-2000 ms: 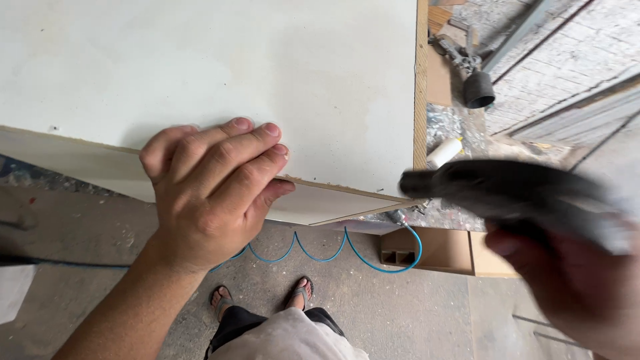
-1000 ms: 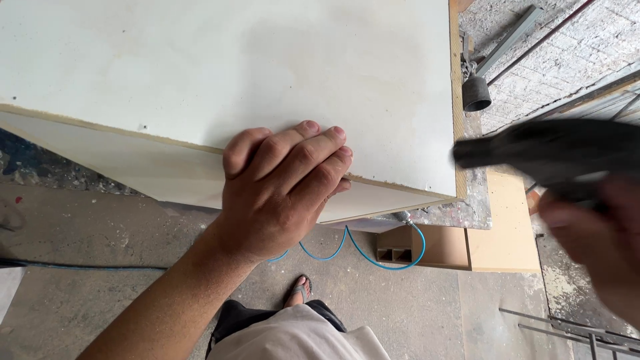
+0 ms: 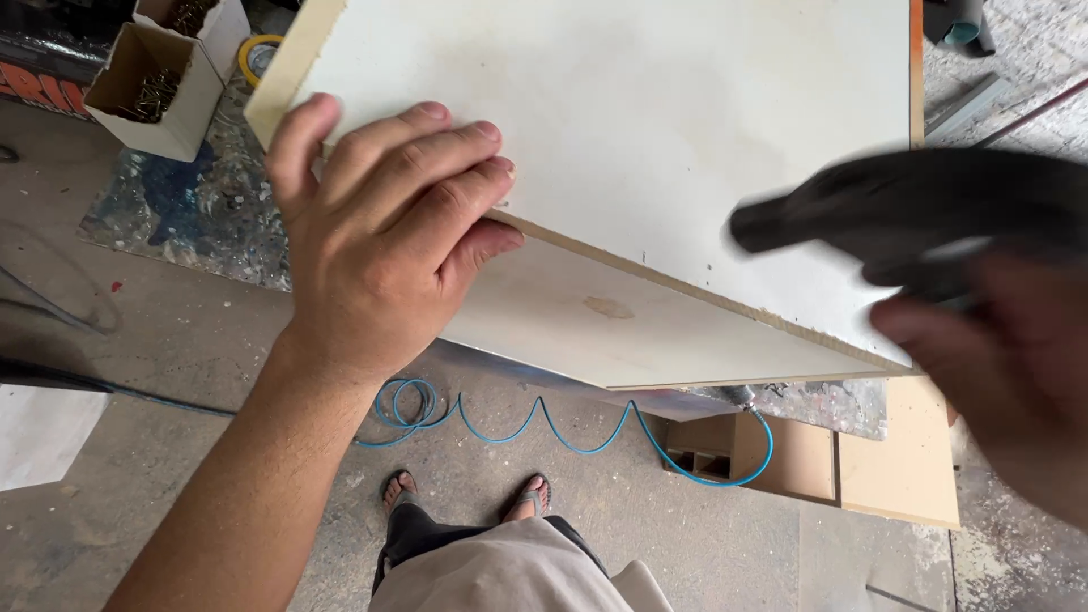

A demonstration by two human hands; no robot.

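A white panel with a raw, pale edge (image 3: 646, 127) forms the top of a box-like piece, whose pale side (image 3: 544, 306) shows below. Near the panel's left corner, my left hand (image 3: 382, 229) grips the front edge, fingers on top and thumb against the edge. Small dark marks or nail heads dot the surface near that edge. My right hand (image 3: 1003, 365), blurred at the right, holds a dark tool that looks like a hammer (image 3: 901, 204); its blunt end is over the right part of the panel. Whether it touches the panel cannot be told.
White boxes of screws or nails (image 3: 161, 127) and yellow tape (image 3: 259, 59) are at upper left on a paint-stained work surface (image 3: 195, 229). A blue coiled hose (image 3: 586, 450) hangs below the front edge. Brown board pieces (image 3: 901, 459) are at lower right, above the concrete floor.
My left hand is farther left along the panel's edge, away from the right corner. The right hand still holds the dark tool. The view has shifted, showing the boxes at upper left.
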